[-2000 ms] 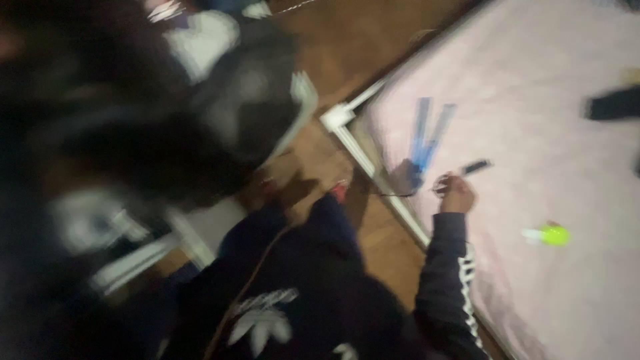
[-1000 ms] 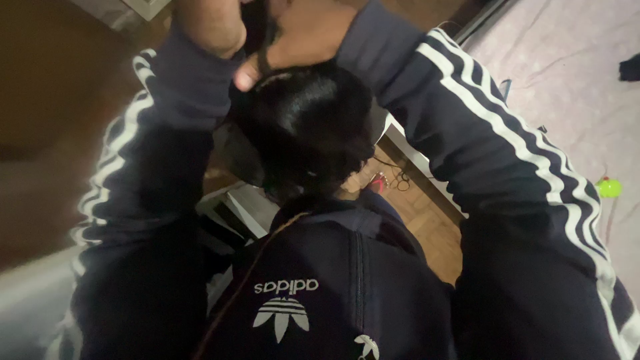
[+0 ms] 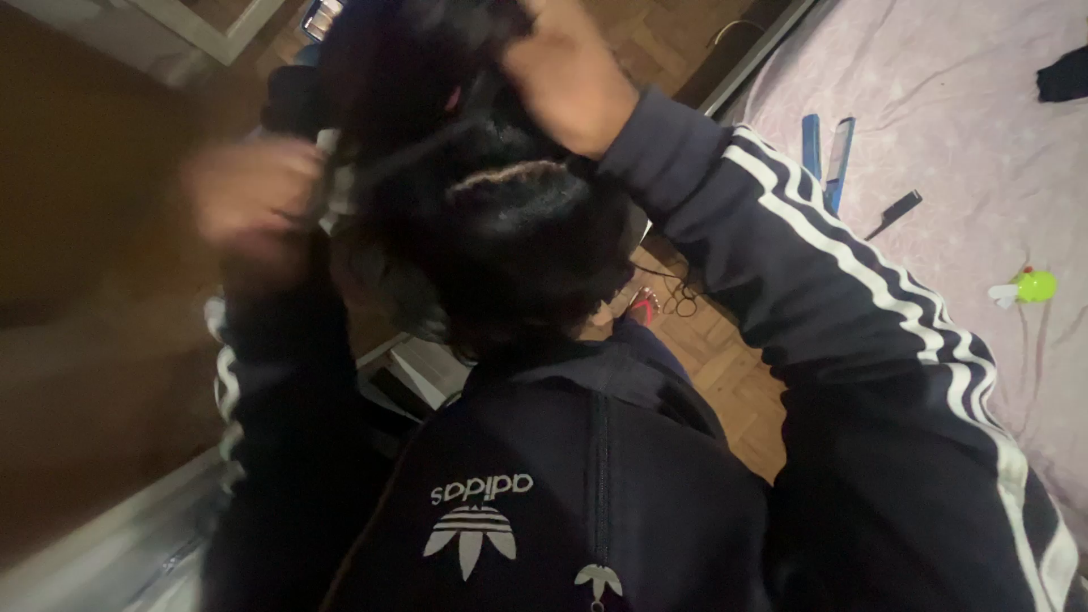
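A head of dark hair (image 3: 510, 246), with a pale parting line across it, is in front of my chest. My right hand (image 3: 578, 81) lies against the upper right of the hair, its fingertips hidden. At the left of the hair is my left hand (image 3: 259, 200), strongly blurred, its fingers bent. A pale, blurred thing (image 3: 338, 191) is beside its fingertips; I cannot tell what it is or whether the hand holds it. A dark streak runs from there towards the hair under my right hand.
A bed or table with a pink cloth (image 3: 935, 161) is at the right. On it lie a blue hair straightener (image 3: 837, 166), a black comb (image 3: 897, 212), a green and white object (image 3: 1033, 286) and a black item (image 3: 1062, 78). A dark cable (image 3: 680, 297) lies on the parquet floor (image 3: 722, 365).
My right hand was over the pink cloth near a dark item two seconds ago; it is now at the hair. Both hands were close together one second ago; my left hand has since moved away to the left.
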